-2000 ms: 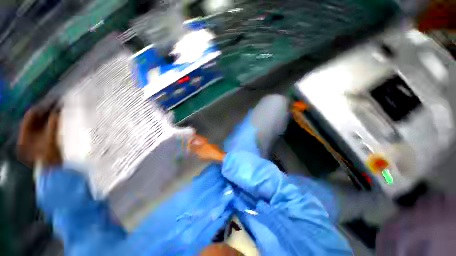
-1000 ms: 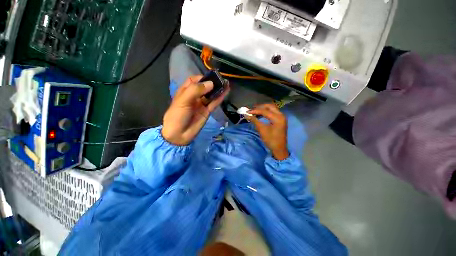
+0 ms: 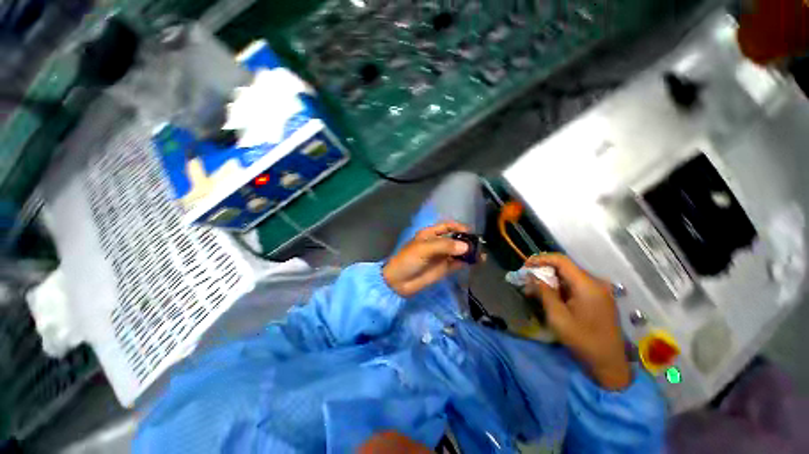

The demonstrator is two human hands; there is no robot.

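Note:
My left hand (image 3: 424, 259) holds a small black housing (image 3: 465, 247) between thumb and fingers, above my lap. My right hand (image 3: 581, 310) holds a small white wipe (image 3: 543, 276) at its fingertips, to the right of the housing and apart from it. The fingers hide part of both things, and the picture is somewhat blurred.
The blue controller box (image 3: 266, 182) bears crumpled white wipes (image 3: 264, 108). A printed sheet (image 3: 177, 266) lies at left. The clear tray (image 3: 426, 80) is on the green mat. The machine bed (image 3: 585, 168) at right bears a black fixture (image 3: 701, 213); its emergency stop (image 3: 658, 351) is near my right wrist.
The view has turned, so the machine and controller box have shifted in the picture. Both hands still hold the housing and the wipe, now farther right in the view.

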